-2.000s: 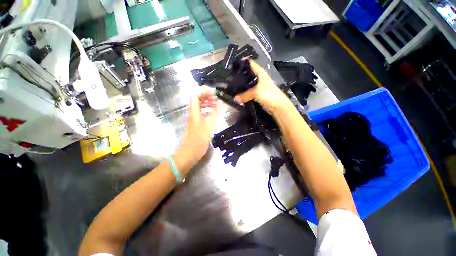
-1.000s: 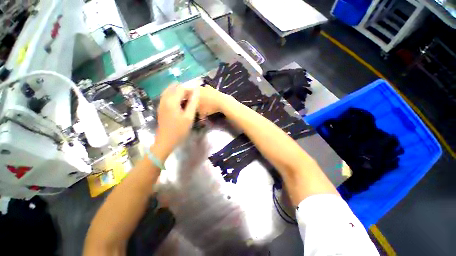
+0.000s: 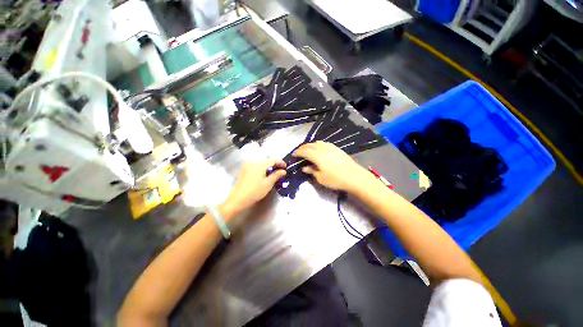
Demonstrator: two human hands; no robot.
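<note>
Black zippers with pale centre lines (image 3: 297,92) lie fanned in overlapping groups on the metal table. Another fanned group (image 3: 345,133) lies in front of them to the right. My left hand (image 3: 256,182) has its fingertips closed on the near ends of this group. My right hand (image 3: 327,166) is palm down over the same zippers, its fingers bent against them; its fingertips are partly hidden, so its hold cannot be told. Dark zipper ends (image 3: 291,184) stick out between my hands.
A sewing machine head (image 3: 61,163) and yellow plate (image 3: 153,191) stand left. Red-handled snips (image 3: 381,177) lie by my right forearm, a black cord (image 3: 346,220) nearer. A blue crate (image 3: 521,144) with black pieces stands right. Black bundles (image 3: 364,96) lie on a side stand.
My hands have come from near the machine back towards the table's front, onto the near zippers. The far zippers now lie in a wider, overlapping spread. The red-handled snips have come into view.
</note>
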